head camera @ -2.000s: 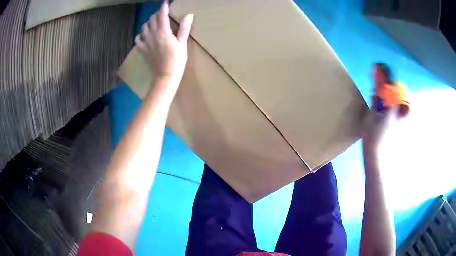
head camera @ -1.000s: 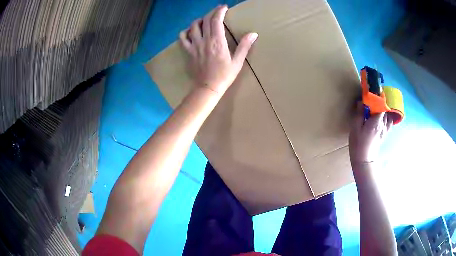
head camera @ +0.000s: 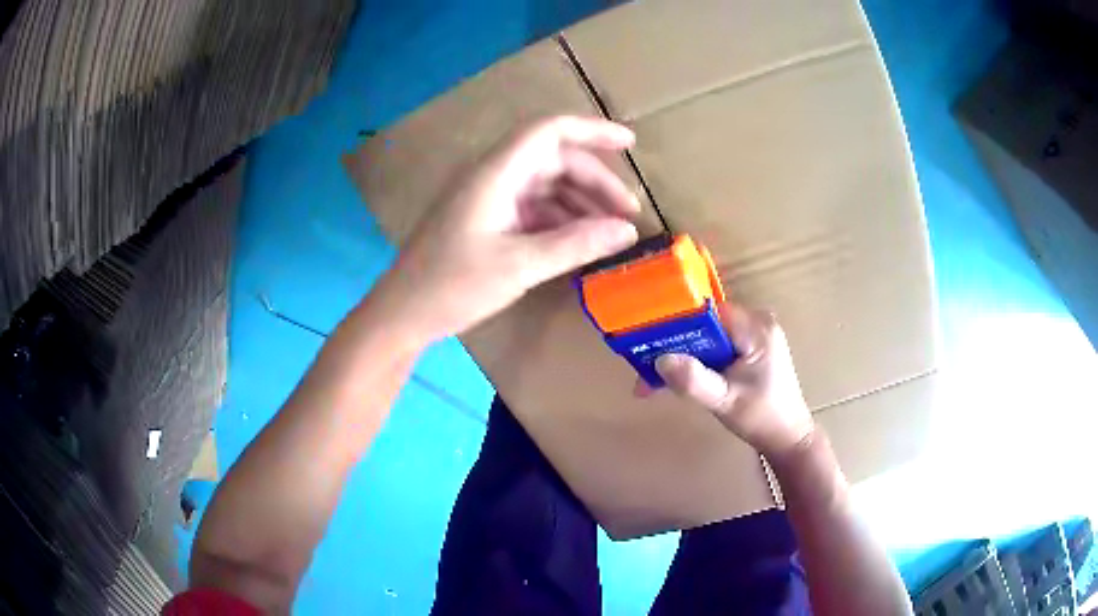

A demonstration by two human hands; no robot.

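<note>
A large brown carton (head camera: pixel 771 181) lies in front of my legs with its flaps folded flat. Its dark centre seam (head camera: pixel 590 82) runs from the far edge down toward my right knee. My right hand (head camera: pixel 749 383) holds the orange and blue tape gun (head camera: pixel 656 311) over the middle of the carton, covering part of the seam. My left hand (head camera: pixel 530 223) is raised above the carton beside the tape gun's dark end, fingers half curled and apart. I see no tape between them.
Stacked flat cartons (head camera: pixel 157 108) with striped edges stand at the left. A dark line lies on the blue floor (head camera: pixel 289 259). Grey slatted crates (head camera: pixel 1005 578) are at the lower right. A dark box-like shape (head camera: pixel 1042 120) is at the upper right.
My right hand has brought the tape gun from beyond the carton's right edge to over its seam. My left hand has lifted off the seam and moved toward the tape gun.
</note>
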